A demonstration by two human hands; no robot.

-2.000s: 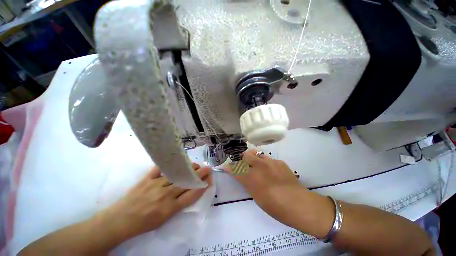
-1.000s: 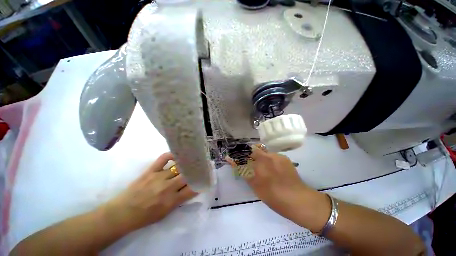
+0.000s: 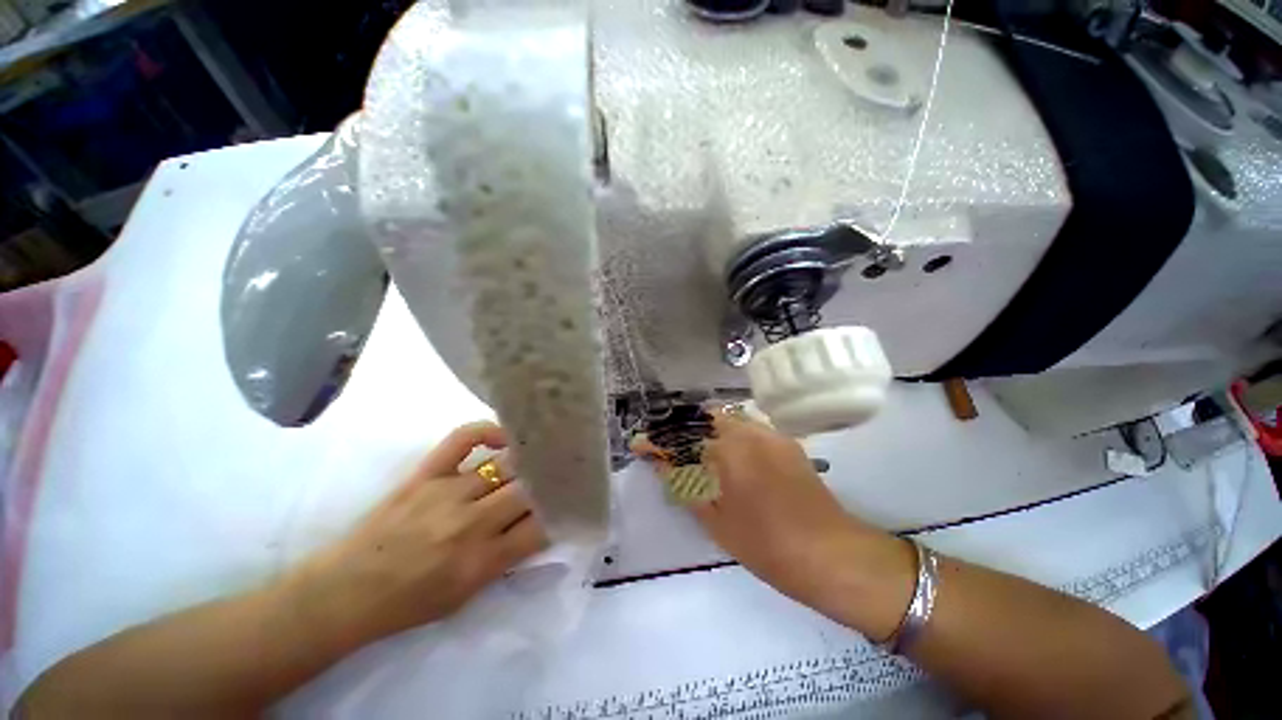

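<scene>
Sheer white fabric (image 3: 541,598) lies on the white table beside and below my left hand; its outline is hard to see. My left hand (image 3: 429,542) lies palm down left of the presser foot area (image 3: 627,433), its fingertips hidden behind the long white guard (image 3: 527,267). My right hand (image 3: 790,504) is on the right side, its fingertips close to the foot beside the tan striped block (image 3: 692,484). The fingertips are partly hidden, and I cannot tell what they hold. The white sewing machine head (image 3: 689,155) covers the view above, with its ribbed tension dial (image 3: 820,377).
A grey-white lamp head (image 3: 298,303) hangs at the left of the machine. Sheer fabric with a pink edge (image 3: 54,422) lies at the far left. A short brown stick (image 3: 960,398) lies under the machine arm. A printed ruler scale (image 3: 745,689) runs along the front edge.
The view has shifted, so the guard now covers more of the needle area. My left hand's fingertips have moved from beside the foot to behind the guard. My right hand stays by the foot.
</scene>
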